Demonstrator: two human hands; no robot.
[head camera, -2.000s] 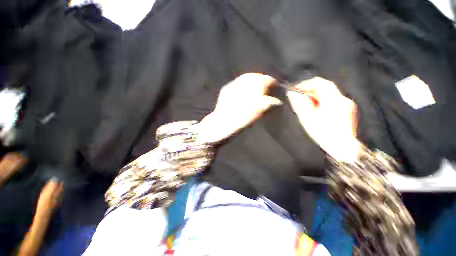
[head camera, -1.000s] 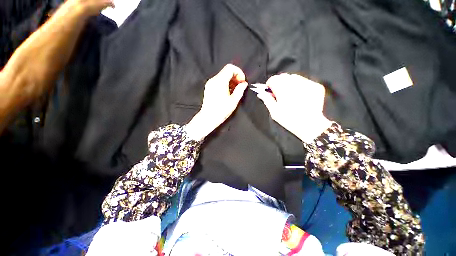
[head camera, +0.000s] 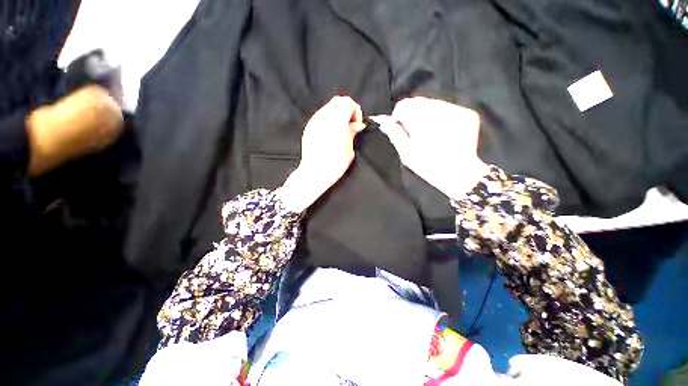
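A black jacket (head camera: 302, 68) lies spread over most of the picture, its lower front hanging towards my body. My left hand (head camera: 328, 147) pinches the jacket's front edge between thumb and fingers. My right hand (head camera: 437, 139) is closed just to the right, its fingertips meeting the same edge. A small pale tip shows at its fingers; it looks like the thread snips (head camera: 382, 121), mostly hidden by the hand. A small white square label (head camera: 590, 90) lies on the jacket at the right. A pocket line (head camera: 273, 157) shows left of my left hand.
Another person's hand and forearm (head camera: 75, 128) are over dark garments at the left, slightly blurred. White table surface (head camera: 139, 38) shows at the upper left, and its edge (head camera: 626, 220) at the right. Blue floor (head camera: 498, 301) shows below.
My hands have come closer together at the front edge, which is now lifted between them. The other person's arm has drawn back lower left, and more white surface shows at upper left.
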